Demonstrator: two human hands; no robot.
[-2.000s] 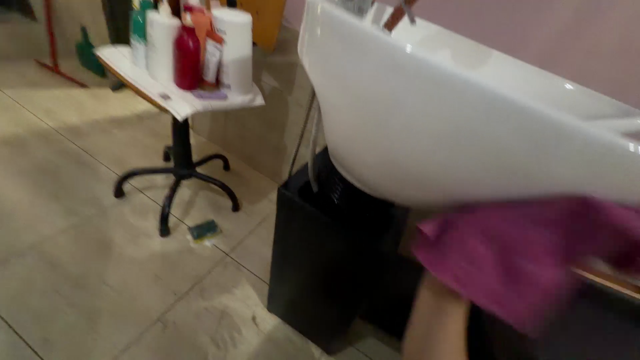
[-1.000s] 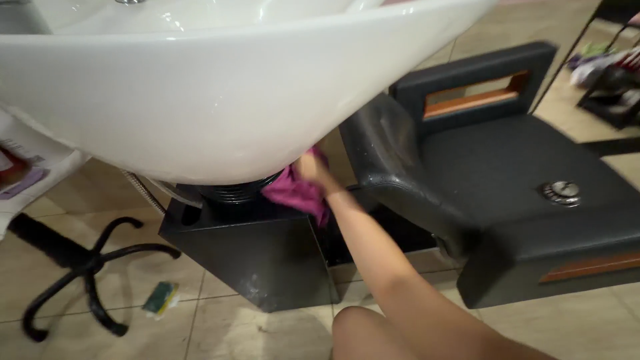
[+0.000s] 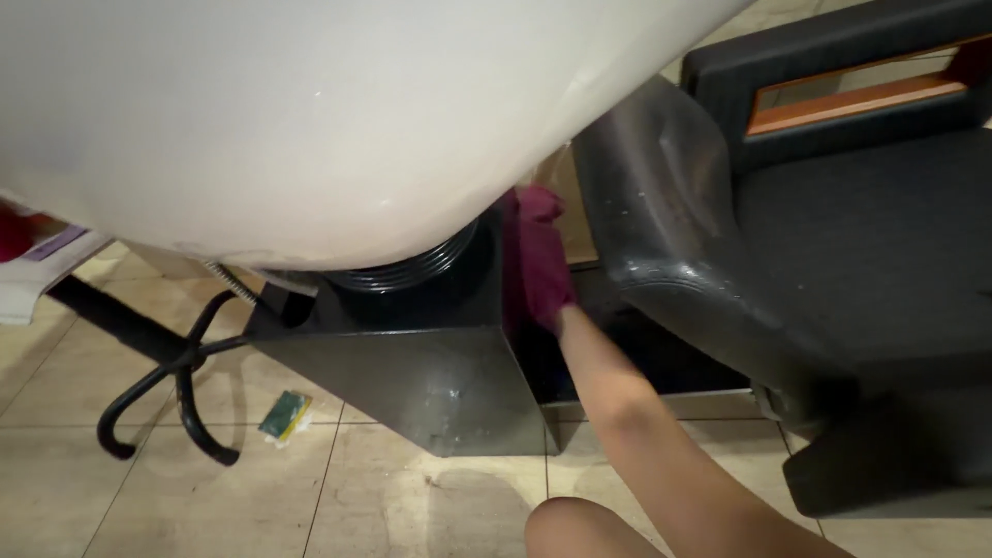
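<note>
My right arm reaches in from the lower right, and a magenta cloth (image 3: pixel 542 263) covers the hand, with only the wrist (image 3: pixel 572 322) bare. The cloth lies against the right side of a glossy black pedestal box (image 3: pixel 434 380), just under a white ceramic shampoo basin (image 3: pixel 325 132). My fingers are hidden in the folds. Black ribbed rubber bellows (image 3: pixel 411 271) join the basin's underside to the top of the box. My left hand is out of view.
A black salon chair (image 3: pixel 860 248) stands close to the right of my arm. At left are a small table's black legs (image 3: pixel 186 356) and its white-covered top (image 3: pixel 46 271) with a red item. A green and yellow sponge (image 3: pixel 285 415) lies on the tiled floor. A metal hose (image 3: pixel 232 283) hangs behind the box.
From in front of the basin's underside, the magenta cloth and my right hand have moved down beside the black box. The view has swung right and come closer.
</note>
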